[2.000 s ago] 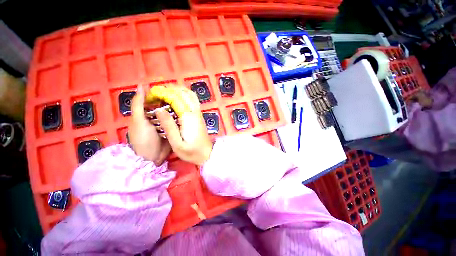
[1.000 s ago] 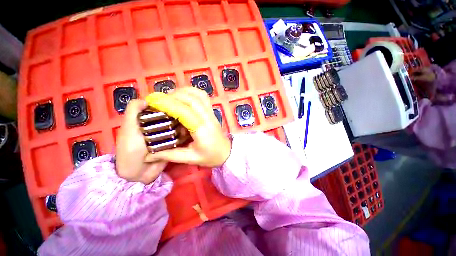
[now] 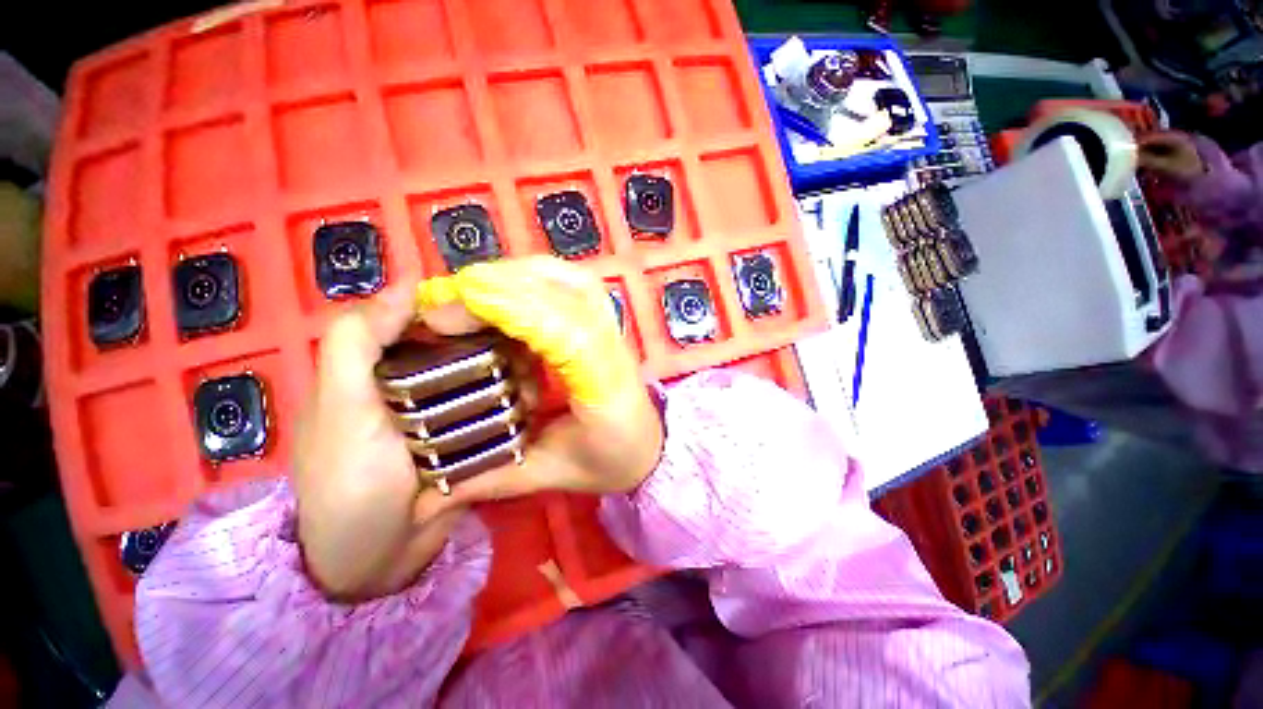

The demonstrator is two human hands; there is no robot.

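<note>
A group of watch heads [image 3: 457, 411], several stacked on edge as metallic and brown bars, is held between both hands above the red-orange compartment tray [image 3: 122, 488]. My left hand [image 3: 356, 457] holds its left side. My right hand [image 3: 582, 381], with yellow finger cots, holds its top and right side. Watch bodies lie sensor side up in tray pockets, such as one at the left [image 3: 231, 417] and one above my hands [image 3: 464, 238]. One at the lower left [image 3: 143, 546] is partly hidden by my sleeve. Another is partly hidden behind my right hand.
Right of the tray are a white paper sheet [image 3: 907, 416] with two pens, spare watch heads [image 3: 931, 263], a white box [image 3: 1060, 270], a tape roll [image 3: 1108, 146] and a blue parts bin [image 3: 856, 169]. Smaller red trays [image 3: 986, 513] stand lower right. Another person's hand [image 3: 1170, 153] shows upper right.
My hands and the stack have come closer to the camera and lower in the picture. The stack's edges now face the camera more fully. The other person's hand has moved up beside the tape roll.
</note>
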